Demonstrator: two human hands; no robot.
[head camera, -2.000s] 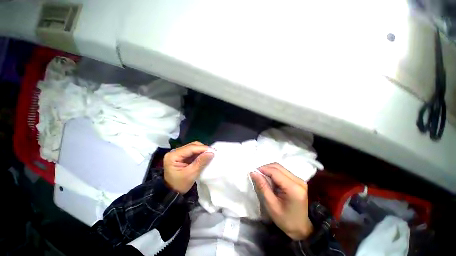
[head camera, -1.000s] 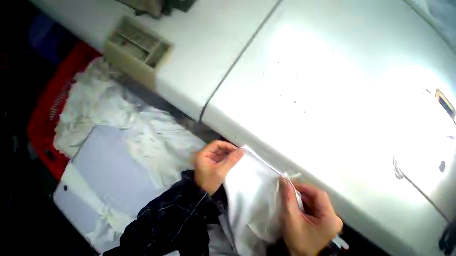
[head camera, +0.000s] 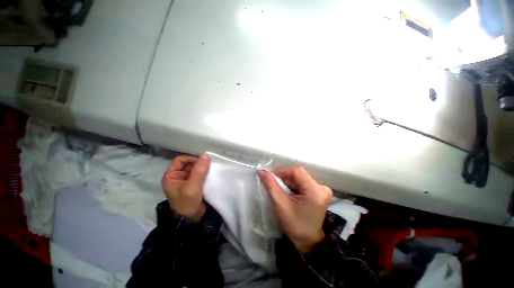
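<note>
A white garment panel (head camera: 239, 197) hangs from both my hands over my lap, its top edge stretched along the front edge of the white machine table (head camera: 270, 135). My left hand (head camera: 186, 184) pinches one end of this edge. My right hand (head camera: 298, 205) pinches the edge further right, where small thread ends stick up near the fingertips. The lower part of the panel falls between my dark plaid sleeves.
Black shears (head camera: 478, 152) lie on the table at the right, below the lit sewing machine head (head camera: 479, 39). At the left, white pieces (head camera: 121, 174) lie on a pale board (head camera: 90, 230) by a red basket (head camera: 14, 185). Another red basket (head camera: 389, 247) stands lower right.
The panel, bunched over my lap two seconds ago, now has its edge held straight between my hands at the table edge. The view has shifted, bringing the machine head in.
</note>
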